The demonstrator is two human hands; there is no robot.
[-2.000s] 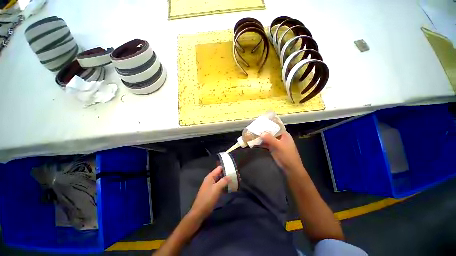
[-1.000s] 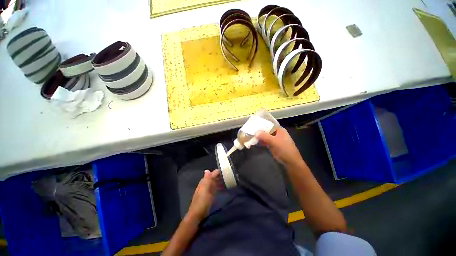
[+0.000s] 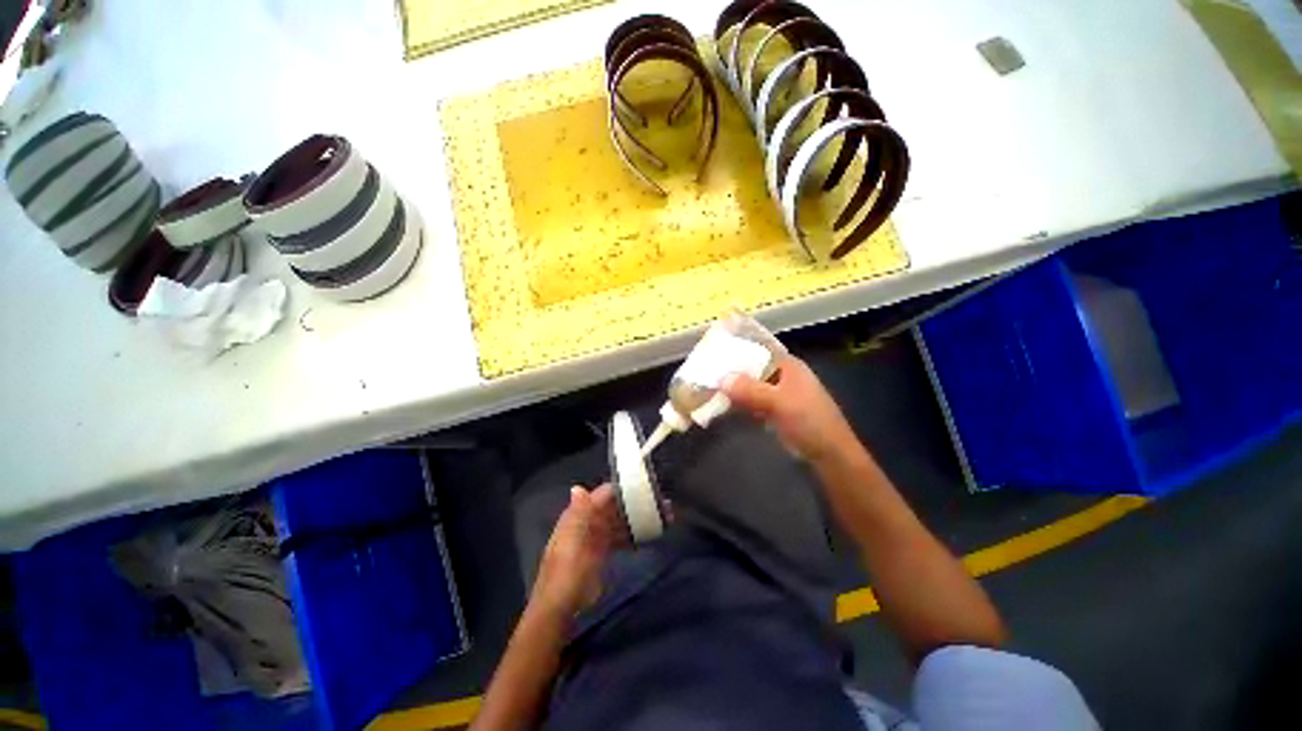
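My left hand (image 3: 581, 540) holds a narrow white and dark band (image 3: 634, 483) over my lap, seen nearly edge-on; some fingers are hidden behind it. My right hand (image 3: 778, 407) grips a glue bottle (image 3: 714, 374) with a white wrap, tilted down to the left. Its pale nozzle points at the band's white face, at or very near it; contact is not clear. Open curved bands stand on edge on the yellow work board (image 3: 478, 243): a longer row (image 3: 833, 150) at its right side and a smaller group (image 3: 661, 93) beside it.
Striped stacked bands (image 3: 336, 222) and a crumpled white cloth (image 3: 214, 311) lie at the table's left. A second yellow board (image 3: 486, 17) is at the back, a small grey tag (image 3: 1001, 56) at right. Blue bins stand below the table edge at left (image 3: 374, 571) and right (image 3: 1050, 386).
The view has shifted, so the table items appear farther left. The band has turned more edge-on since the earliest frame, and my left fingers have moved behind it. The nozzle remains by the band.
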